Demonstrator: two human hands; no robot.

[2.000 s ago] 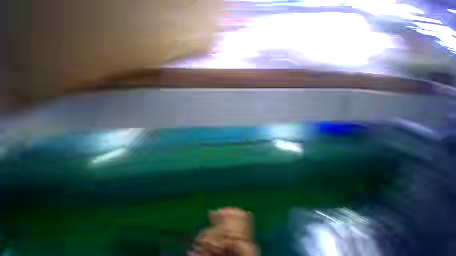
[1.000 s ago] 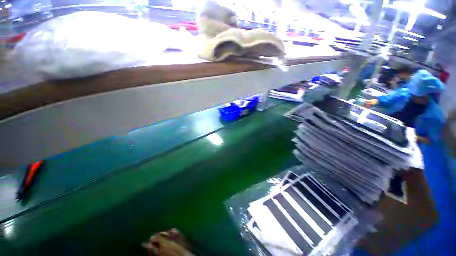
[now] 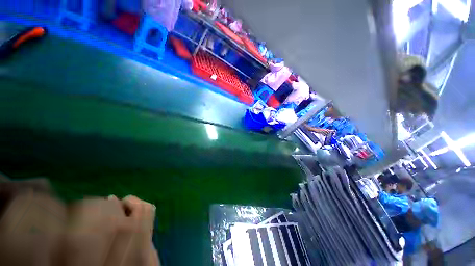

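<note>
Blurred bare skin of my hands [image 3: 107, 231] fills the lower left corner, cut off by the picture's edge. Whether it is one hand or both close together, and whether anything is held, I cannot tell. To its right, white sheets with parallel black strips [image 3: 268, 244] lie on a shiny clear plastic bag [image 3: 221, 221] at the bottom edge. A tall pile of black panels with grey-white layers [image 3: 338, 218] leans just right of the sheets.
The green bench [image 3: 172, 182] runs across the view. A red-orange and black tool [image 3: 26, 37] lies at far left. A blue bin [image 3: 258, 118] with whitish items stands at the far side. The raised shelf [image 3: 333, 52] hangs above. People in blue [image 3: 398, 205] are at right.
The view has tilted strongly, so the shelf now slants at upper right. The skin at lower left looks larger and closer. The strip sheets appear lower and partly cut off.
</note>
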